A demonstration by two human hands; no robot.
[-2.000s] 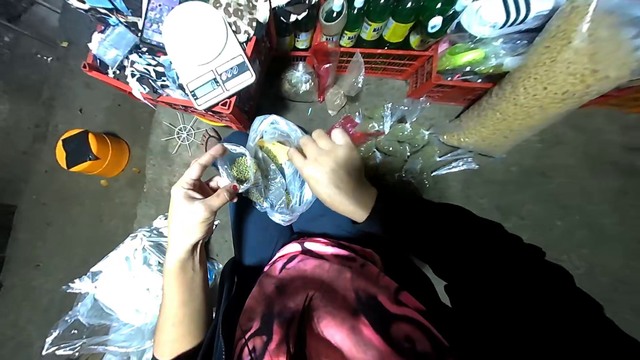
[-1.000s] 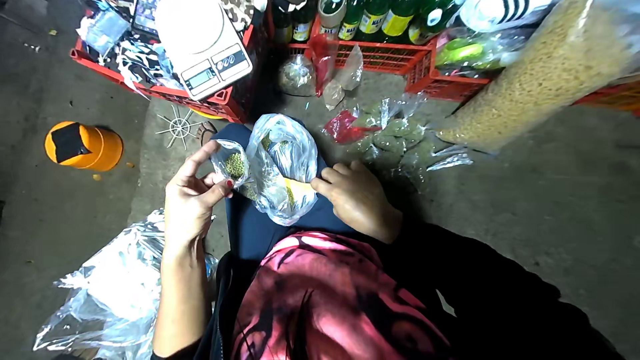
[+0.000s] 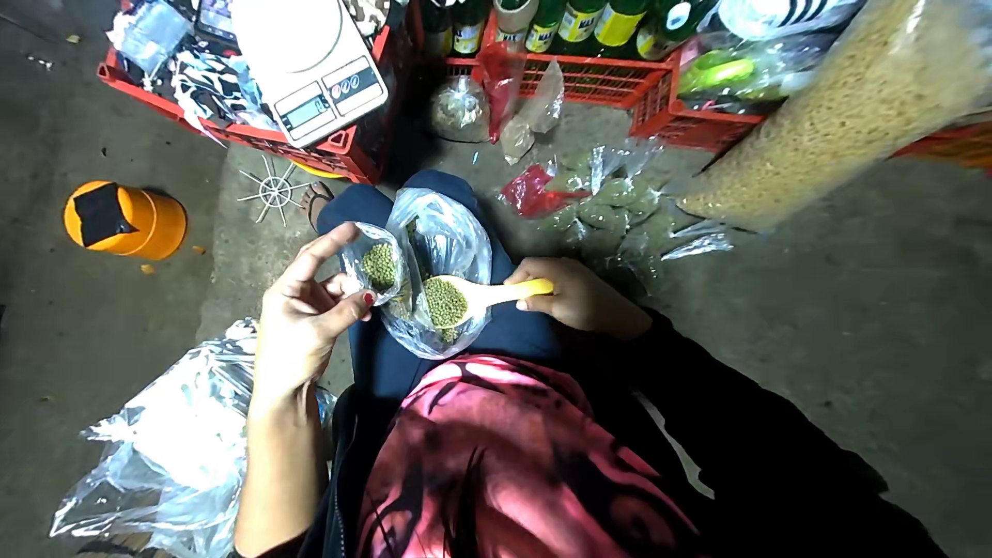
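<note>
My left hand (image 3: pixel 322 302) holds a small clear plastic bag (image 3: pixel 358 252) by its rim; its mouth faces up and green mung-like beans (image 3: pixel 380 267) lie inside. My right hand (image 3: pixel 570 294) grips the yellow handle of a pale plastic spoon (image 3: pixel 496 293). The spoon's bowl is heaped with the same green beans (image 3: pixel 446 302) and is just right of the small bag, over a larger open clear plastic bag (image 3: pixel 465 225) on my lap. More beans show low in that larger bag.
A white digital scale (image 3: pixel 325 85) sits on a red crate (image 3: pixel 248 138) at upper left. Green bottles (image 3: pixel 577 23) stand in another crate. Filled small bags (image 3: pixel 620 205) lie on the floor, beside a tall bag of pellets (image 3: pixel 837 116). An orange bucket (image 3: pixel 159 225) and loose plastic bags (image 3: pixel 186 434) are at left.
My right hand was over the larger bag, then moved right and drew back. The spoon's bowl, not clearly visible before, now shows raised and full of beans. My left hand keeps holding the small bag.
</note>
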